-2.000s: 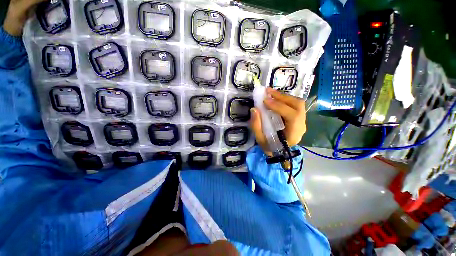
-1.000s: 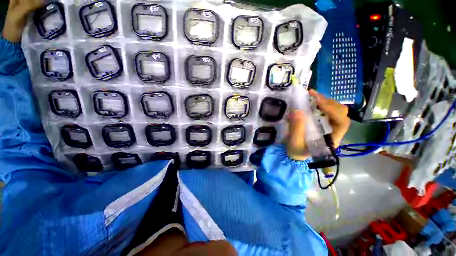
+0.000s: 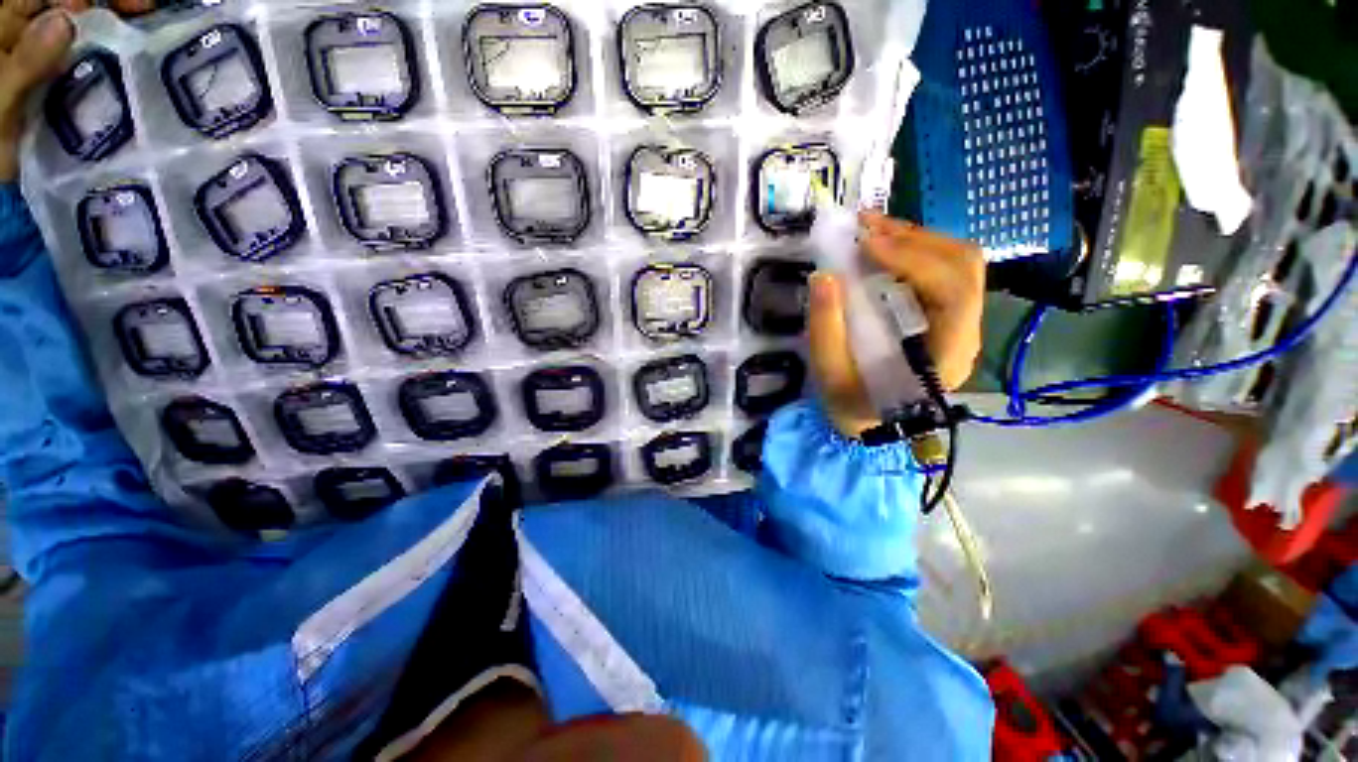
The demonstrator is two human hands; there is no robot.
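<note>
A whitish plastic tray [image 3: 499, 134] with rows of pockets lies across my lap and bears several black rounded-square watch housings. My right hand [image 3: 909, 305] holds the white translucent dispensing syringe [image 3: 879, 328] like a pen. Its pale-yellow tip is at the right side of a housing [image 3: 795, 189] in the rightmost column, second row from the top; whether it touches cannot be told. The black adapter and a beige tube [image 3: 968, 558] trail from the syringe's rear. My left hand [image 3: 33, 52] is at the tray's upper left corner, cut off by the frame edge, fingers around the tray rim.
Right of the tray stand a perforated blue panel [image 3: 1010, 142] and a black controller box [image 3: 1110, 179] with white paper on it. A blue hose [image 3: 1102, 414] loops below them. Whitish spare trays [image 3: 1296, 357] lie at far right. Red bins [image 3: 1199, 640] are at lower right.
The syringe in my right hand has moved from the fifth column to the rightmost column. The tray has shifted left in view. My left hand remains at the tray corner.
</note>
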